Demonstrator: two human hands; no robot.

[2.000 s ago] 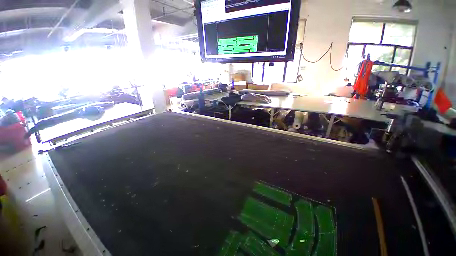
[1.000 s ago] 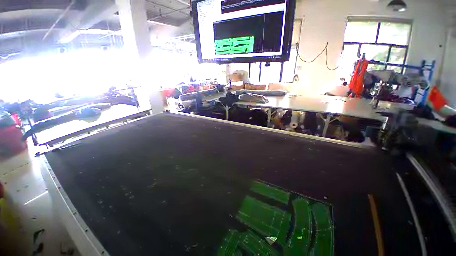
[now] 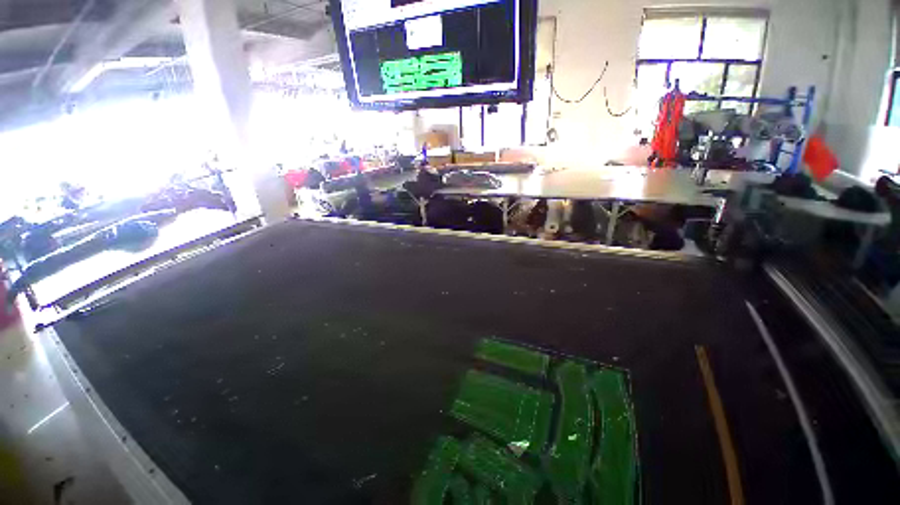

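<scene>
Bright green projected pattern shapes (image 3: pixel 503 402) lie on the near right part of the black cutting bed (image 3: pixel 296 325). A small pale triangle (image 3: pixel 518 448) shows within them. A long orange-brown stick (image 3: pixel 718 424) lies to the right of the green shapes. A thin silver-white strip (image 3: pixel 787 380) lies further right. I cannot tell whether a separate black sheet covers the bed. Neither my left hand nor my right hand is in the picture.
A hanging monitor (image 3: pixel 434 49) shows green shapes and a small white box. Long metal rails (image 3: pixel 839 340) run along the right. A white worktable (image 3: pixel 592 184) stands behind the bed. A white pillar (image 3: pixel 222 89) stands at the back left.
The view has turned right and tilted down, so the room, bed and projection sit further left and higher. A small white box now shows on the monitor.
</scene>
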